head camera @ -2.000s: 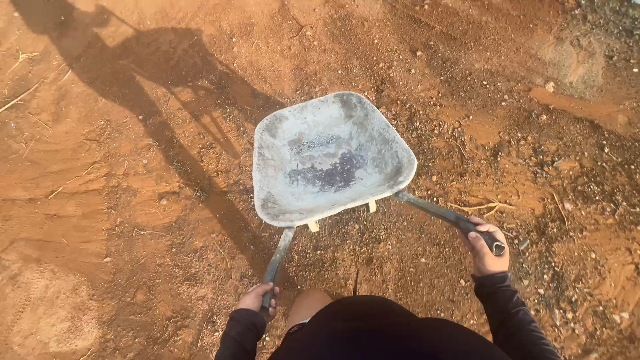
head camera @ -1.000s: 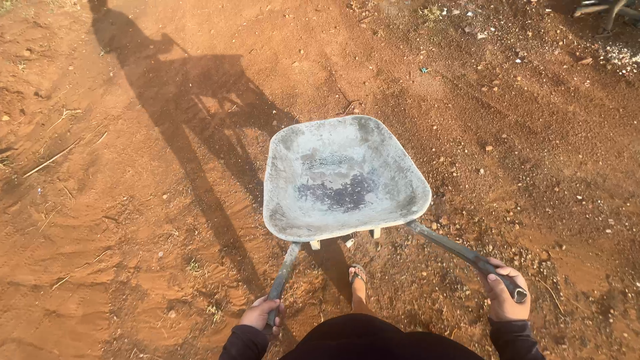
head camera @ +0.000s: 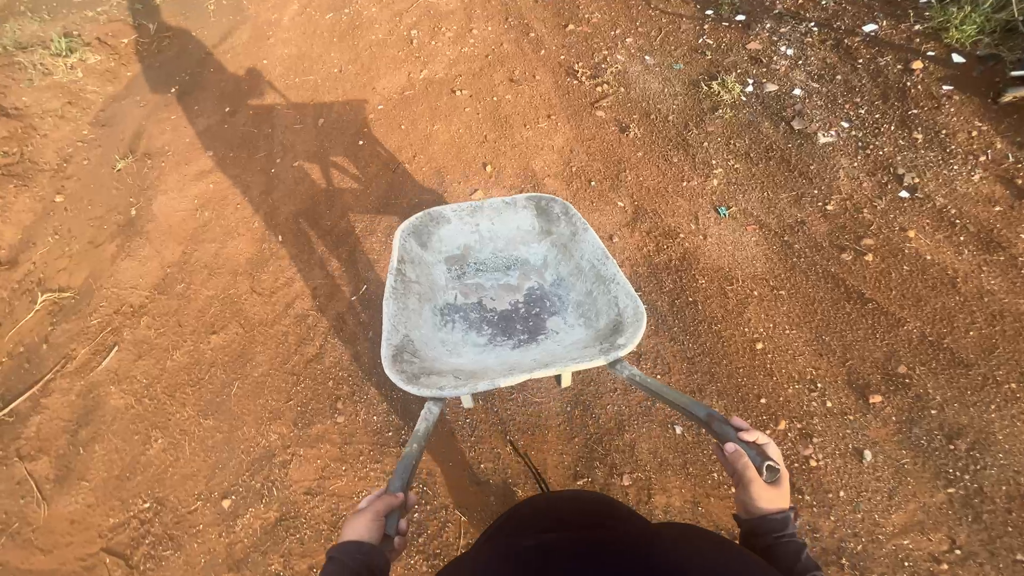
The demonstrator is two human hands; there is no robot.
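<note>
A wheelbarrow's metal tray (head camera: 512, 288), crusted pale grey with a dark patch on its bottom, lies in the middle of the head view and holds no load. My left hand (head camera: 376, 518) is closed around the left tubular handle (head camera: 416, 448). Around the right handle (head camera: 668, 394), close to its open tube end, my right hand (head camera: 754, 468) is wrapped. Two short pale supports show under the tray's near edge. The wheel is hidden.
Reddish bare soil (head camera: 200, 400) with small stones surrounds the wheelbarrow. White fragments (head camera: 826, 137) and grass tufts (head camera: 972, 20) lie at the upper right. Dry twigs (head camera: 36, 388) are at the left. A long shadow crosses the upper left.
The view has moved over the ground, and more white fragments and grass show at the upper right. Both hands have stayed on the handles. The foot seen one second ago is out of sight.
</note>
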